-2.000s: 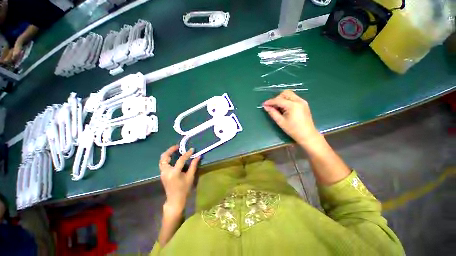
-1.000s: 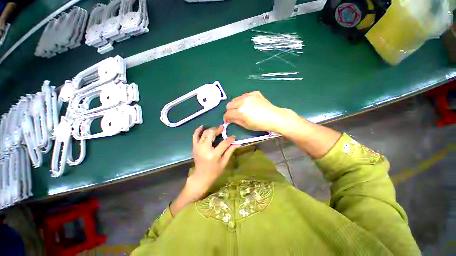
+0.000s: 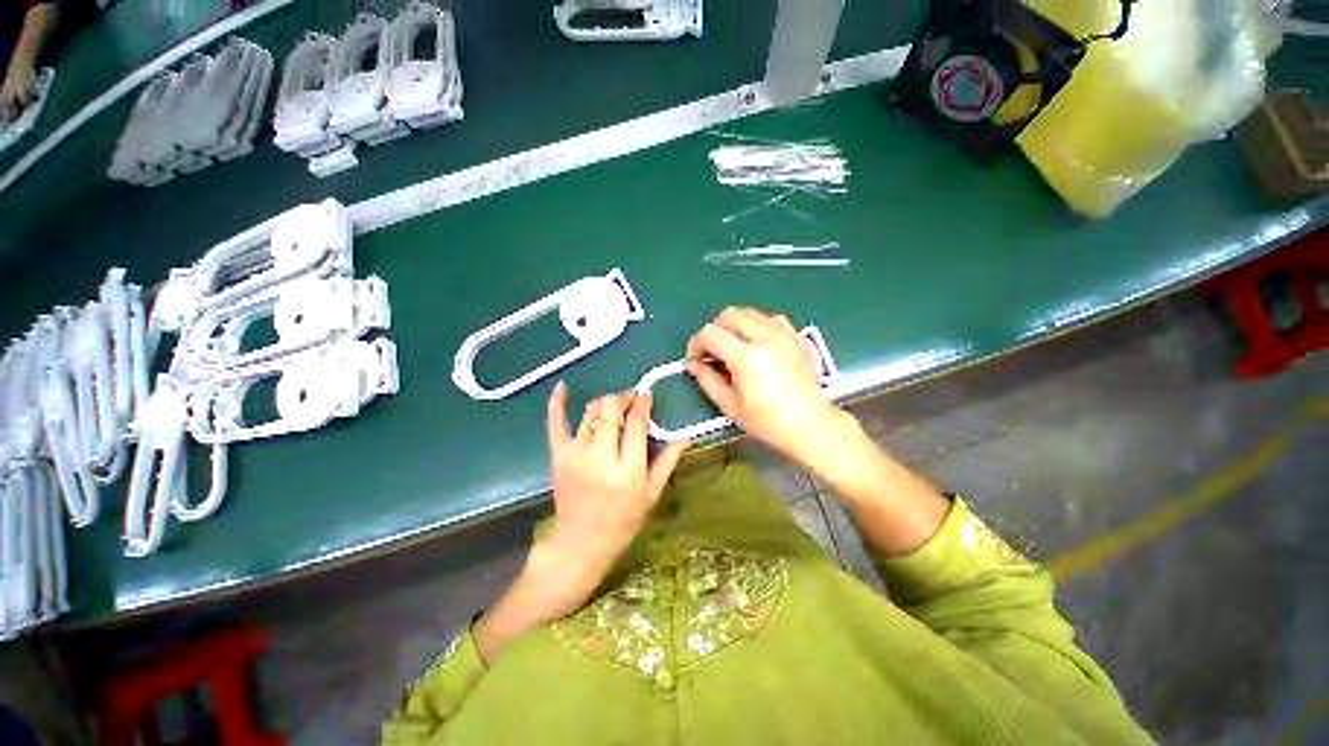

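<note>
A white loop frame [image 3: 678, 432] lies at the bench's near edge, its squared end to the right. My left hand [image 3: 606, 464] has its fingertips on the rounded end. My right hand [image 3: 764, 382] is over the frame with thumb and fingertips pinched at its upper rim; it covers the disc area, and any strip in it is too small to tell. A second loop frame [image 3: 484, 382] with a round disc lies flat to the left, untouched. Thin silver-white strips [image 3: 780, 168] lie in a pile ahead of my right hand.
Stacked frames with discs [image 3: 302, 318] and dense frame bundles [image 3: 91, 382] stand at the left. More frames [image 3: 382, 73] lie beyond the metal strip [image 3: 583, 144]. A post [image 3: 802, 51], black fan [image 3: 966, 85], yellow bundle [image 3: 1096, 153] and brown box [image 3: 1290, 143] are at the far right.
The nearer frame has moved right, away from the second frame. My right hand has come from the strips to this frame, and my left hand has moved right with it.
</note>
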